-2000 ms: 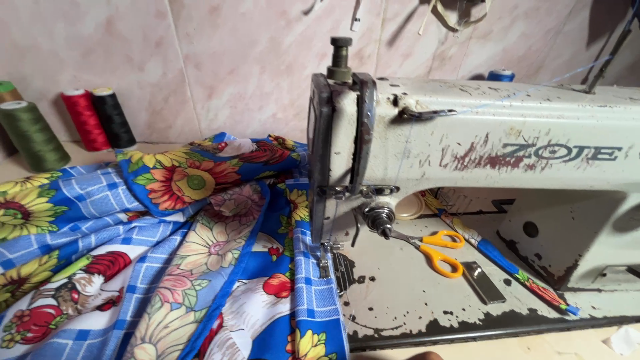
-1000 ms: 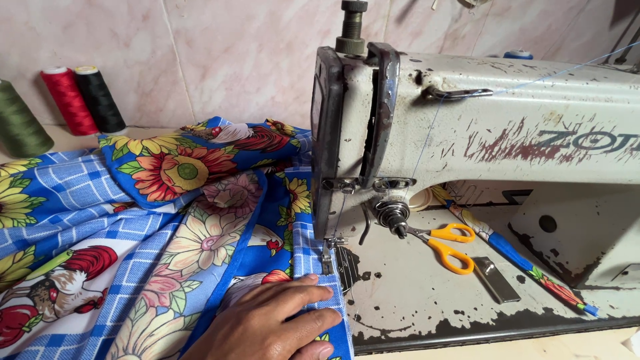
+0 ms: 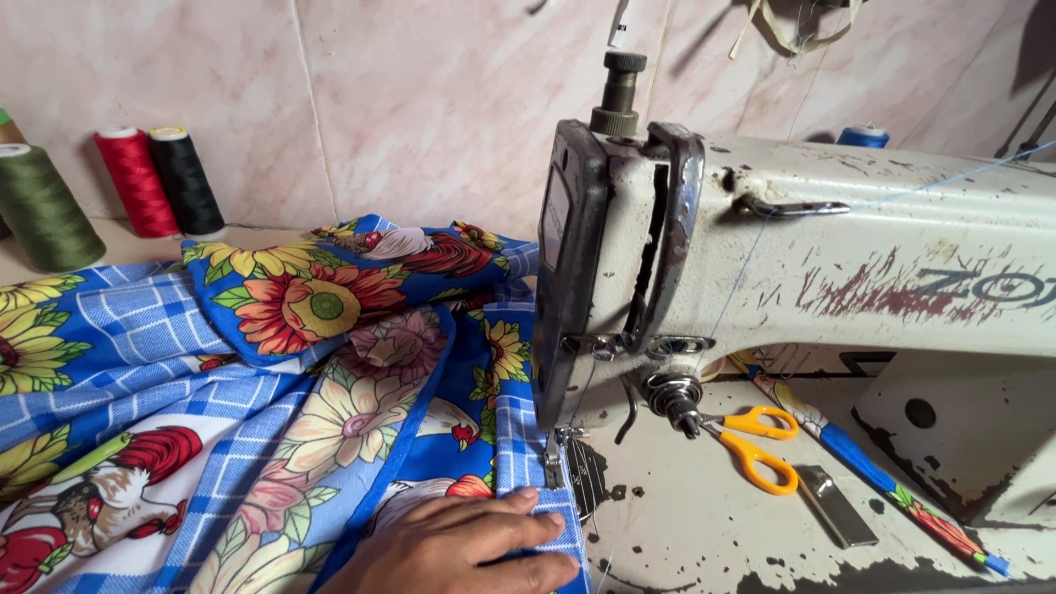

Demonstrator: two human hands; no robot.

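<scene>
My left hand (image 3: 474,544) lies flat, fingers spread, on the checked blue edge of a printed fabric (image 3: 355,429) with sunflowers and roosters. Its fingertips rest just in front of the presser foot (image 3: 553,466), which sits on the checked strip beneath the head of a worn white Zoje sewing machine (image 3: 792,272). Blue thread runs along the arm and down to the tension dial (image 3: 672,396). The fabric spreads leftward in folds. My right hand is out of view.
Orange-handled scissors (image 3: 755,450) and a small metal piece (image 3: 835,507) lie on the machine bed, near a narrow rolled fabric strip (image 3: 874,478). Green (image 3: 49,210), red (image 3: 139,181) and black (image 3: 186,181) thread spools stand at the back left, before a marbled wall.
A hand, absent two seconds ago apart from a sliver at the bottom edge, now rests on the fabric before the presser foot. The fabric and scissors look much the same.
</scene>
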